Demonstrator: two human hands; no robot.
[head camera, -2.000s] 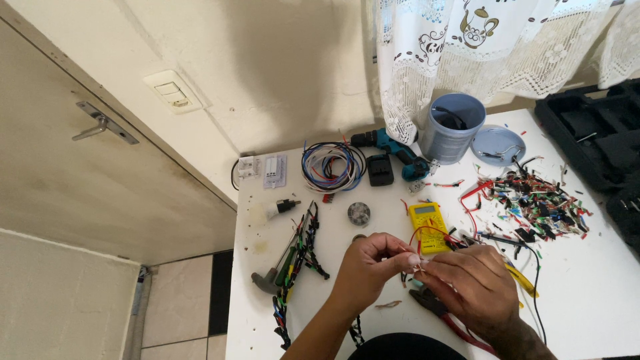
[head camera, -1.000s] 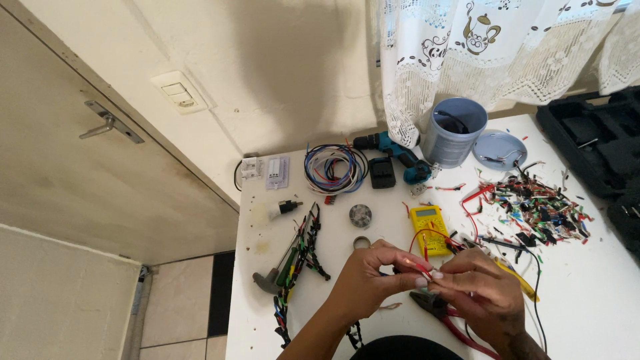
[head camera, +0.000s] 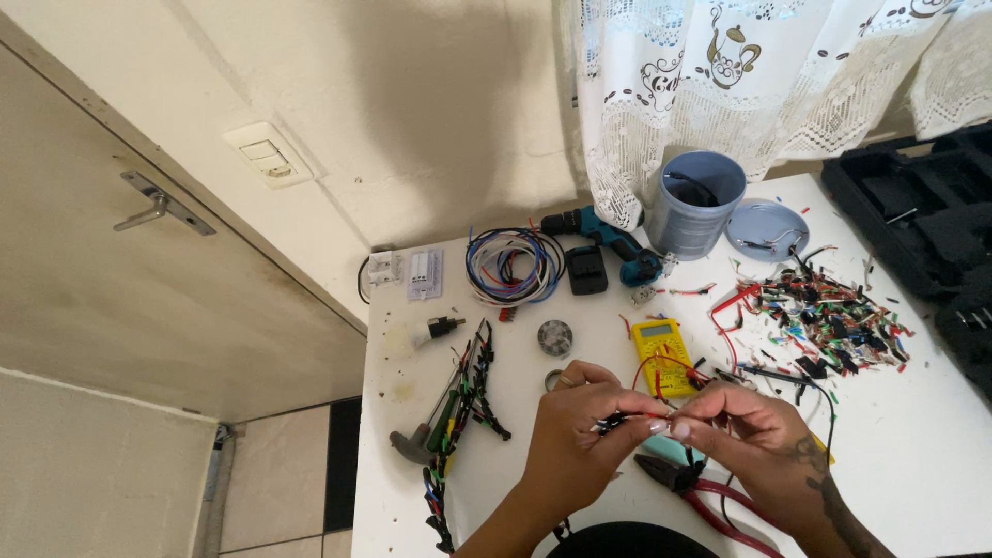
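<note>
My left hand (head camera: 593, 434) pinches thin red and dark wires (head camera: 620, 421) between thumb and fingertips. Close against it, my right hand (head camera: 736, 434) grips the wire's end, the fingertips of both almost touching. Under and beside my right hand lie pliers with red handles (head camera: 721, 500), their dark jaws toward the left. Just beyond the hands is a yellow multimeter (head camera: 657, 341) with red and black leads. A light green object (head camera: 668, 449), partly covered, lies below my fingertips. A taped bundle of coloured wires (head camera: 457, 418) runs along the table's left side.
At the back are a coil of wires (head camera: 515, 267), a battery (head camera: 587, 270), a cordless drill (head camera: 612, 236) and a blue tub (head camera: 694, 209) beside its lid (head camera: 767, 225). Wire scraps (head camera: 837, 322) are heaped at right, near a black tool case (head camera: 922, 209). A screwdriver (head camera: 446, 403) lies left.
The fingers of both hands have shifted around the wire, staying close together. The red wire stood out between the fingertips one second ago; less of it shows now.
</note>
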